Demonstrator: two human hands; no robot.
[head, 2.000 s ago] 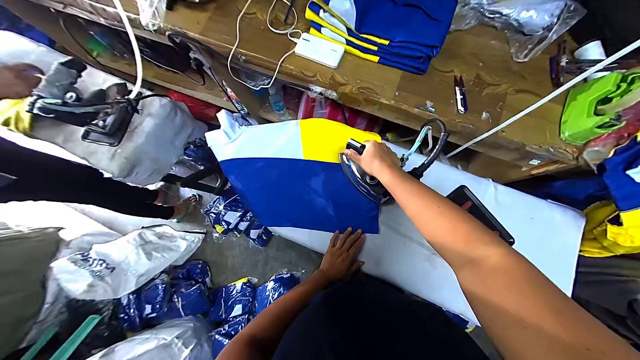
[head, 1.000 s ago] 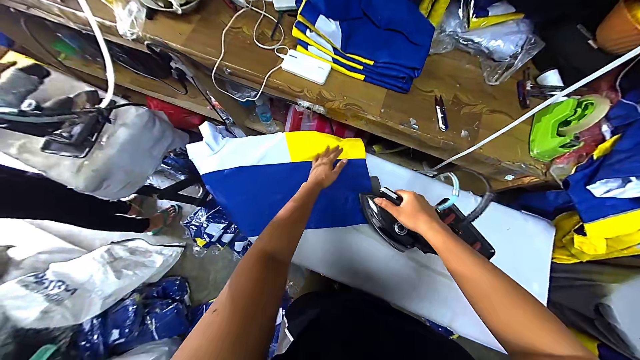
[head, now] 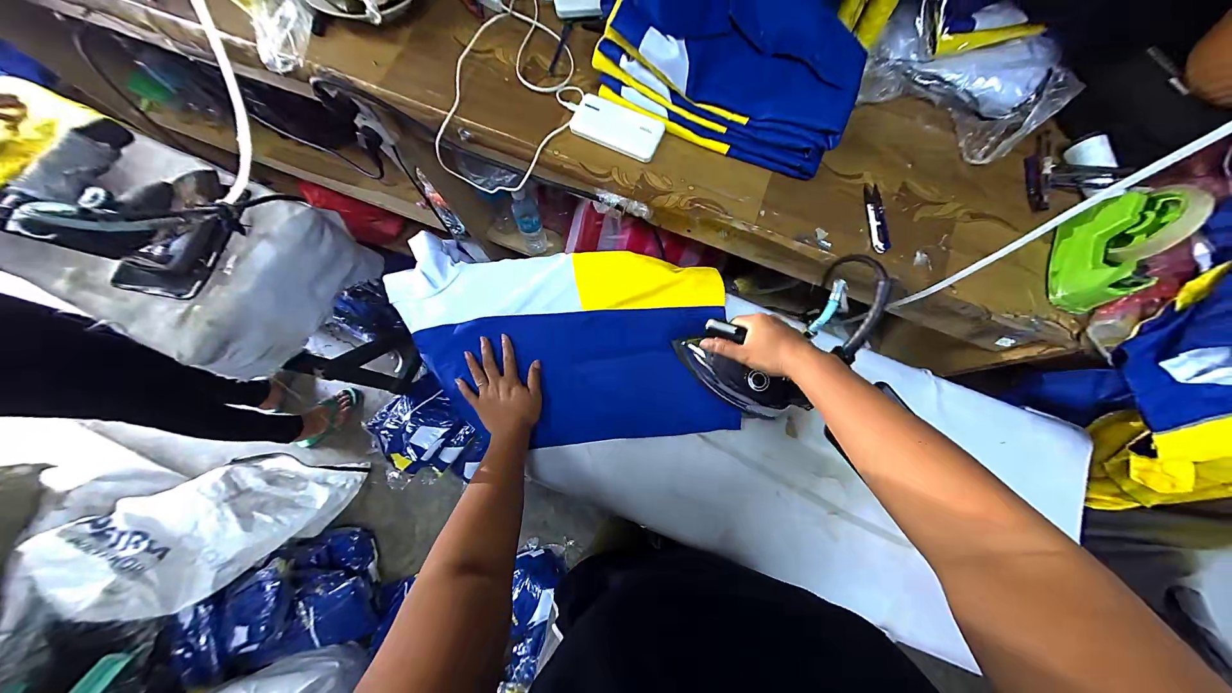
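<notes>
A blue, yellow and white garment [head: 606,361] lies spread over the left part of a white-covered ironing board [head: 972,462]. My left hand [head: 502,393] rests flat on its blue part, fingers spread. At the garment's right edge, my right hand [head: 765,346] is closed around the handle of a black steam iron [head: 739,380], whose tip overlaps the blue cloth. A dark hose runs up from the back of the iron. Part of a black iron rest [head: 835,441] shows behind my right forearm, which hides the remainder.
Folded blue garments [head: 741,77], a white power bank [head: 617,127], thread snips [head: 876,219] and a green tape dispenser [head: 1107,248] lie on the wooden table [head: 539,192]. Another iron [head: 178,250] stands at left, near a person's legs [head: 144,371]. Bagged garments [head: 298,587] cover the floor below.
My left hand has moved from the garment's yellow part down and left onto the blue. The iron in my right hand, farther onto the cloth two seconds ago, is now at its right edge.
</notes>
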